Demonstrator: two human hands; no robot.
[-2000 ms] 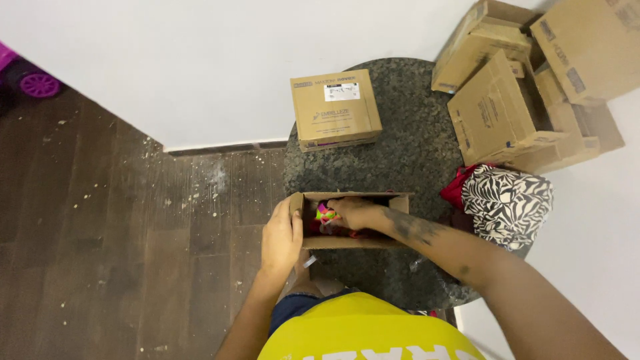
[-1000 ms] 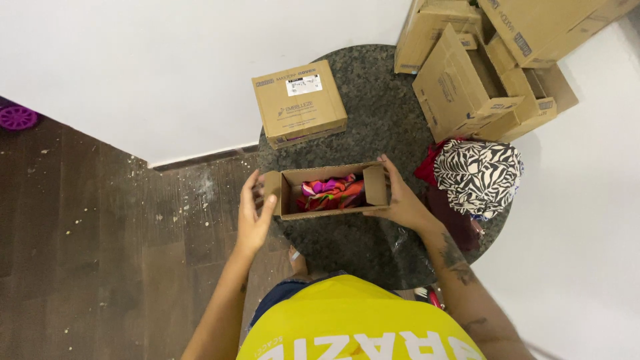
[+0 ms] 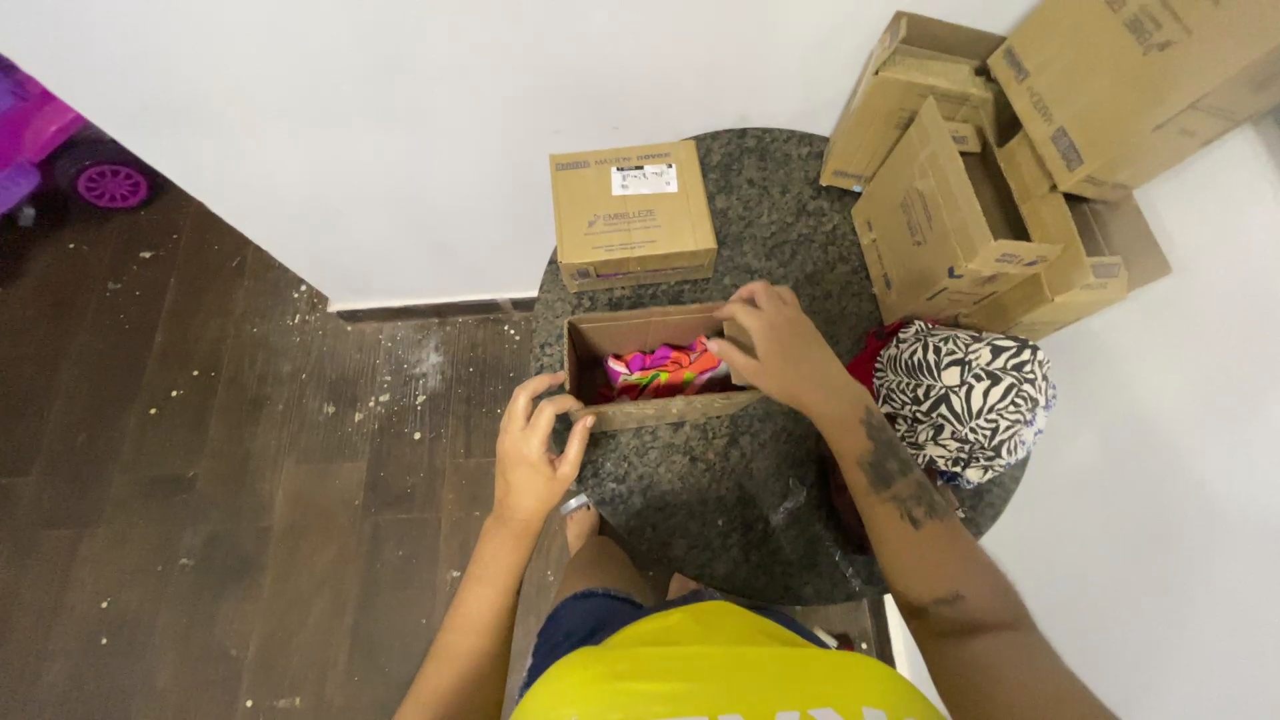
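Observation:
An uncovered cardboard box [image 3: 680,410] stands near the middle of a round dark granite table [image 3: 700,510]. Inside lies folded pink, orange and green patterned fabric [image 3: 668,370]. My left hand [image 3: 545,440] touches the box's left end with its fingertips, fingers apart. At the opposite end, my right hand [image 3: 775,345] has its fingers over the rim and thumb on the inner side, beside the fabric; whether it grips the cardboard is hard to tell. Behind the open box sits a closed cardboard box [image 3: 633,215] with a white label on top.
Several empty cardboard boxes [image 3: 930,220] are piled at the back right against the white wall. A black-and-white leaf-patterned cloth bundle [image 3: 960,400] lies on the table's right side, over dark red fabric. Clear plastic scraps [image 3: 790,500] lie nearer me. A purple toy car's wheel [image 3: 112,186] shows far left.
My right hand was inside the box two seconds ago; one second ago both hands were at its ends. The box's end flaps, spread outward then, no longer stick out.

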